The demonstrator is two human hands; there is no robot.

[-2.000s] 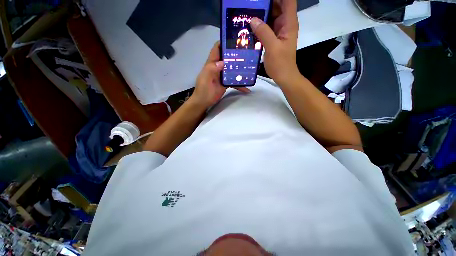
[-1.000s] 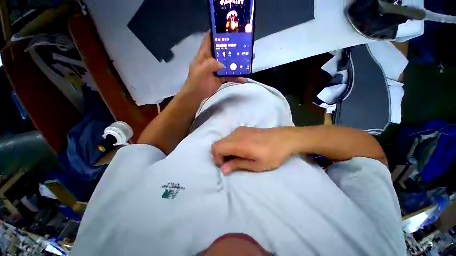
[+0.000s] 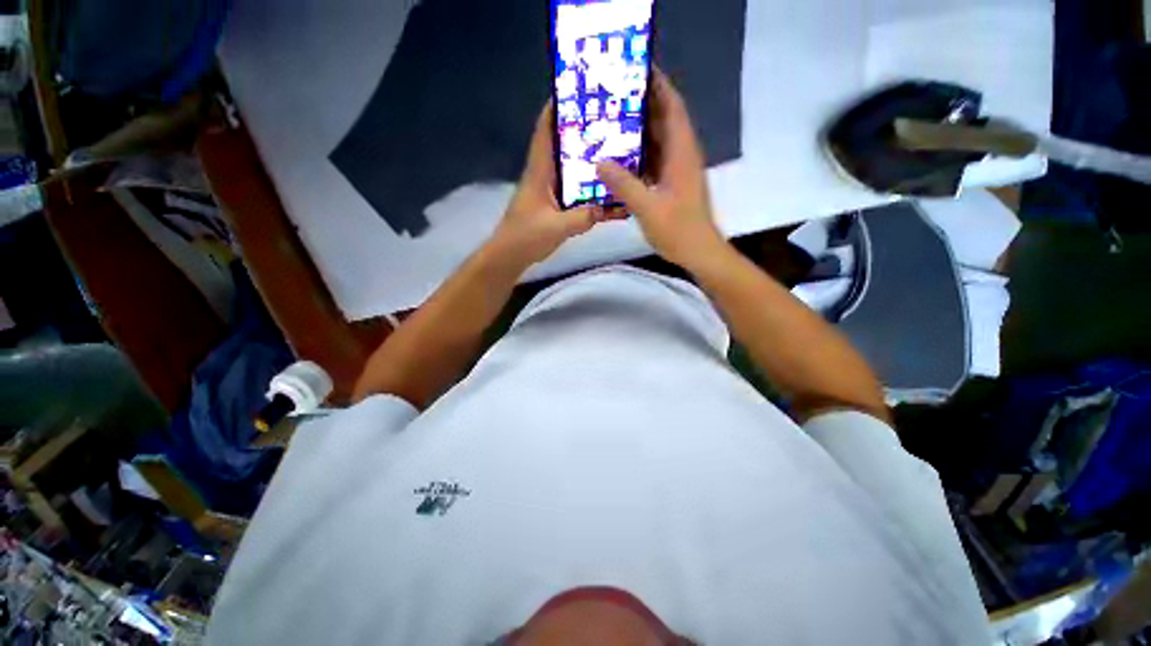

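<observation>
A smartphone (image 3: 602,101) with a bright screen of small icons is upright in front of me, its top cut off by the picture's edge. My left hand (image 3: 540,196) holds its lower left side. My right hand (image 3: 672,177) holds its right side, with the thumb over the lower screen. A dark grey garment panel (image 3: 454,114) lies flat on the white table (image 3: 808,76) behind the phone and hands. Its notched corner shows at the left.
A steam iron (image 3: 899,136) with a light brown handle and a white hose (image 3: 1098,160) rests on the table at right. Grey pieces with white edges (image 3: 911,303) are below it. A tape roll (image 3: 303,382) sits at left by a reddish-brown box (image 3: 271,240).
My right hand has come up from my shirt to the phone. The screen has changed from a dark picture to bright icons. The table and iron now show lower in view.
</observation>
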